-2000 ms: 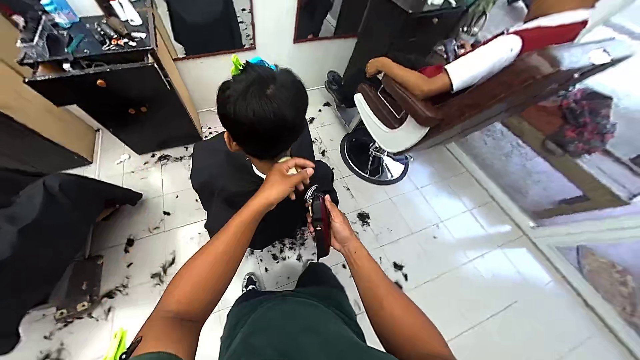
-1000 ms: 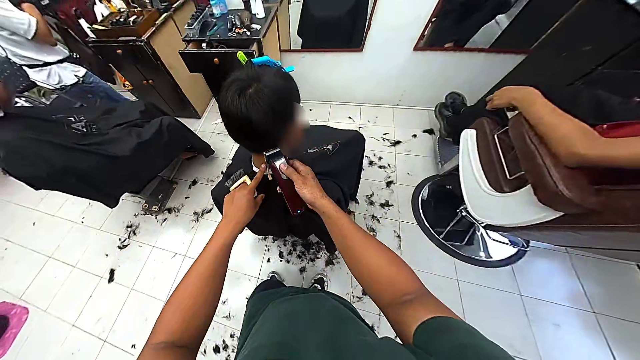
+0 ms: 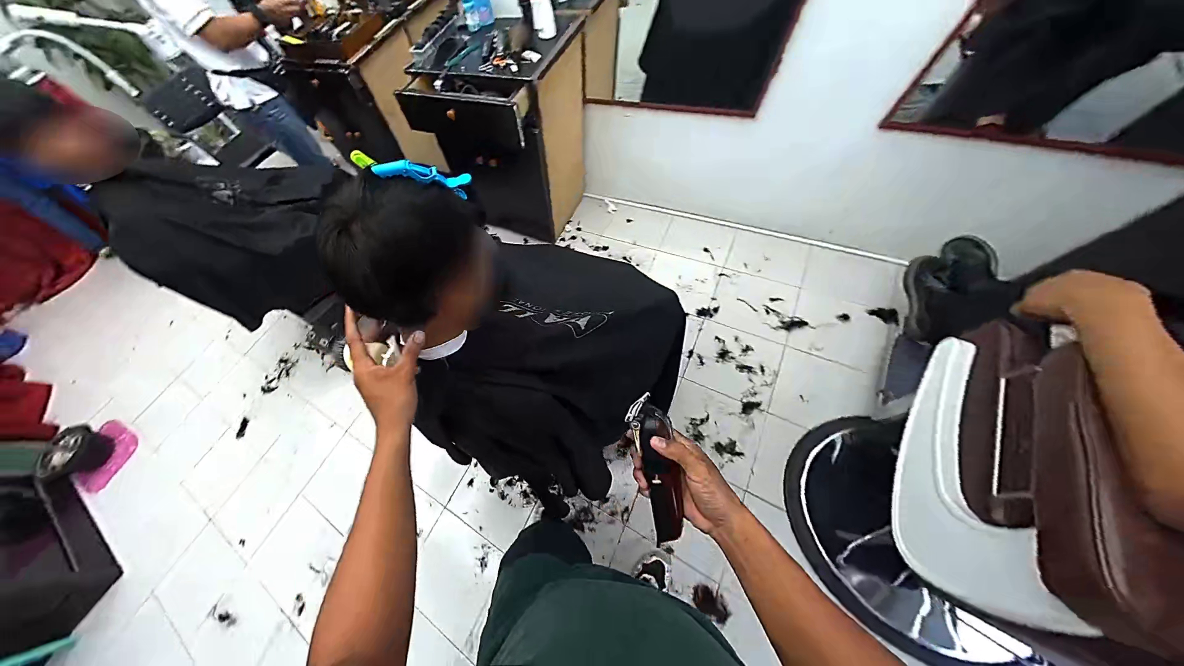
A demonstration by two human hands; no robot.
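Observation:
A seated person with short dark hair [image 3: 388, 240] wears a black barber cape [image 3: 555, 324] and a white neck strip [image 3: 444, 347]. Blue and green hair clips [image 3: 416, 173] hold the hair on top. My left hand [image 3: 384, 370] is at the back of the neck, its fingers around a small pale object, perhaps a brush or comb, that is partly hidden. Low to the right of the cape, my right hand [image 3: 689, 481] grips a dark red and black hair clipper [image 3: 659, 476], blade end up and apart from the head.
Cut hair [image 3: 731, 356] lies over the white tiled floor. A brown barber chair [image 3: 1091, 462] with another person's arm stands at right. At upper left are another caped person, a standing person and a black cabinet [image 3: 472, 120] with its drawer pulled out.
The clipper has moved away from the neck, down and to the right, in my right hand. My left hand has come up to the back of the head. The view has shifted.

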